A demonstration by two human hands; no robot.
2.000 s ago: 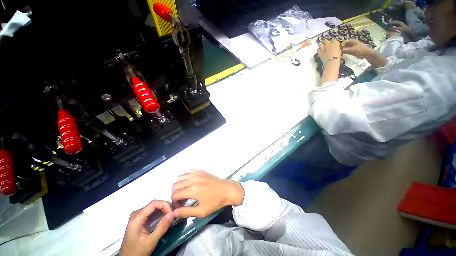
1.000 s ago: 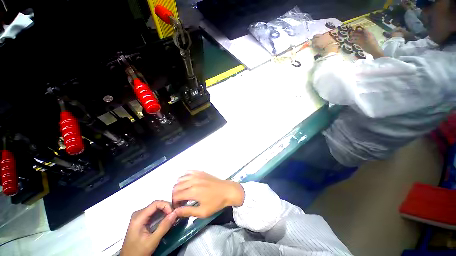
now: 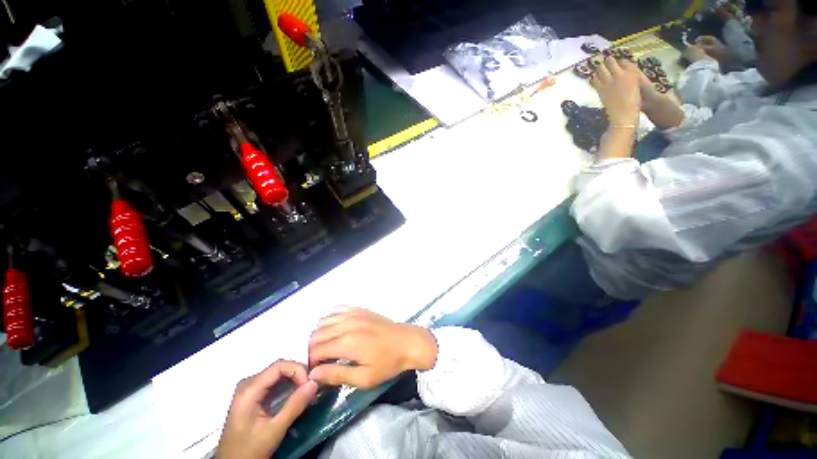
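My left hand [image 3: 262, 408] and my right hand [image 3: 367, 348] meet fingertip to fingertip over the front edge of the white bench [image 3: 421, 242]. Thumbs and index fingers are pinched together. If a tiny component is between them, it is too small to make out. Behind my hands stands a row of toggle clamps with red ribbed grips: one at the far left [image 3: 17, 309], one beside it [image 3: 131, 238], one in the middle [image 3: 262, 174], and an upright one [image 3: 294, 29] at the right end.
The black fixture base plate [image 3: 376, 218] lies behind my hands. A coworker in a white smock [image 3: 708, 193] handles dark rings [image 3: 658, 73] at the right. A clear plastic bag [image 3: 506, 56] lies at the back. A yellow post [image 3: 293, 45] stands behind the clamps. A red item [image 3: 770, 368] is at lower right.
My hands stay almost in place, with only slight finger movement. The coworker's hands and arms have shifted among the rings, and the dark pile beside their forearm shows again.
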